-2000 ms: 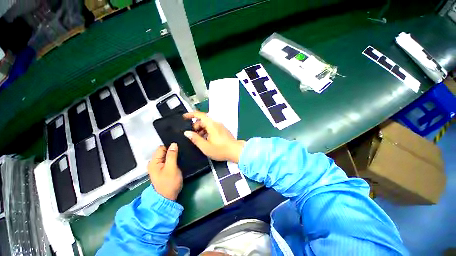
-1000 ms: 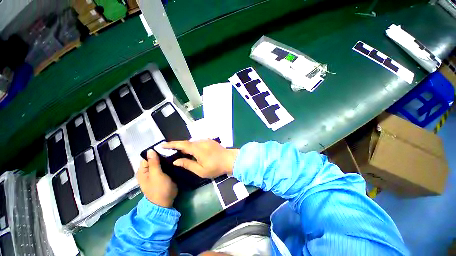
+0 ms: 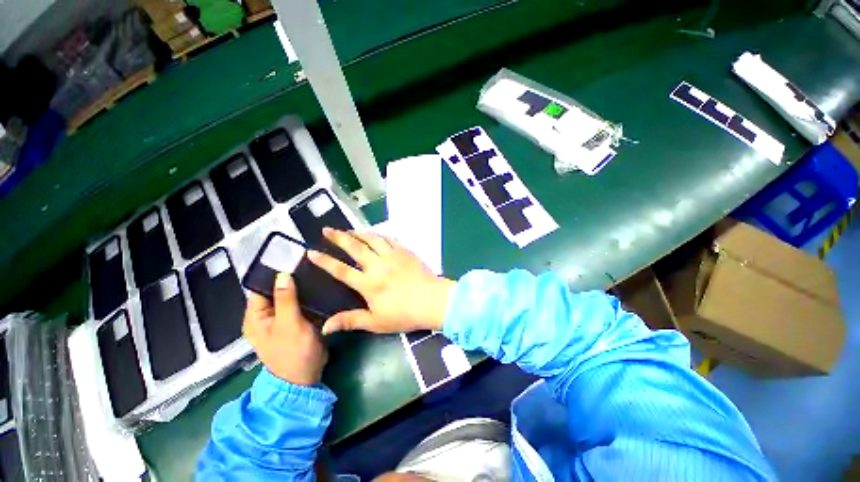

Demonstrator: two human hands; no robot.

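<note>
A black phone case (image 3: 325,288) with a pale camera opening is held above the tray's near right part. My left hand (image 3: 286,336) grips its lower left edge, thumb on the case beside the opening. My right hand (image 3: 385,284) lies over its right part with fingers spread; whether it grips the case or only presses on it I cannot tell. The white tray (image 3: 247,241) holds two rows of black cases. A sticker sheet (image 3: 436,360) with black pieces lies partly under my right forearm.
A white blank sheet (image 3: 415,209) lies by the metal post (image 3: 332,104). Another sticker sheet (image 3: 498,185), a bag of sticker sheets (image 3: 549,122) and a narrow strip (image 3: 727,121) lie further right. Stacked trays (image 3: 47,405) are far left; a carton (image 3: 769,301) stands below the bench.
The held case has moved up and left over the tray, and its camera opening now shows. My right fingers have spread across it. The view has shifted slightly.
</note>
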